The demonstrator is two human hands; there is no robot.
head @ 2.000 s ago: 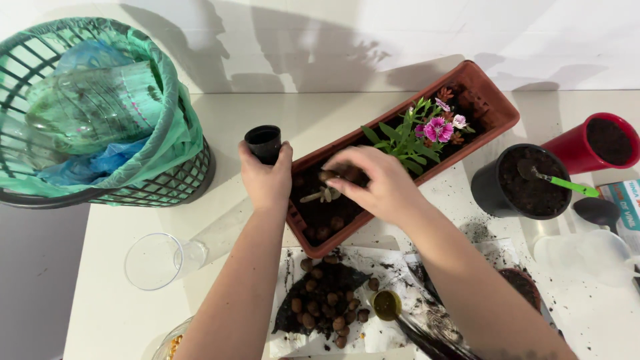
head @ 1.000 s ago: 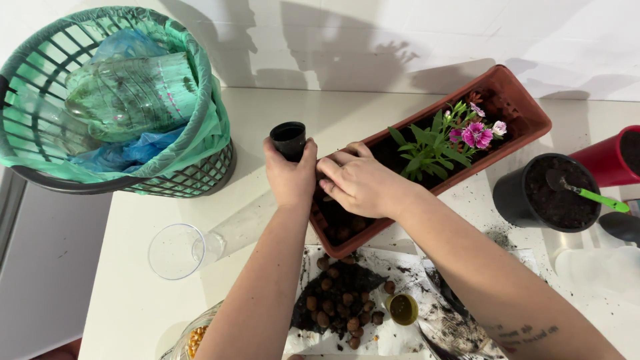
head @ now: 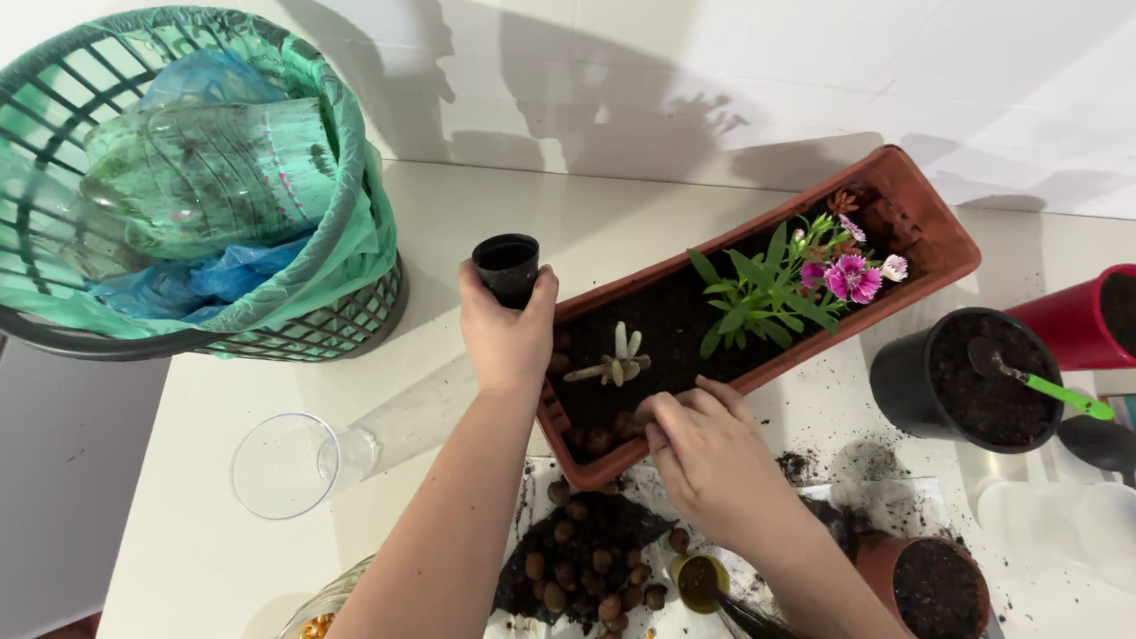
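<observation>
My left hand grips a small black plastic pot, its dark inside facing up, left of a terracotta-coloured rectangular planter. My right hand reaches over the planter's near edge, its fingertips at the soil beside some brown clay pebbles; whether it holds a pebble cannot be told. A pale succulent lies low in the soil between my hands. Farther right in the planter grows a leafy plant with pink-and-white dianthus flowers. A small reddish succulent is near the far end.
A lined waste basket holds a plastic bottle. A clear plastic cup is at left. Clay pebbles lie on black plastic in front. At right are a black pot with a green-handled tool, a red pot and a brown pot.
My right hand has moved from beside my left hand and the succulent to the planter's near edge, uncovering the pale succulent. My left hand still holds the black pot.
</observation>
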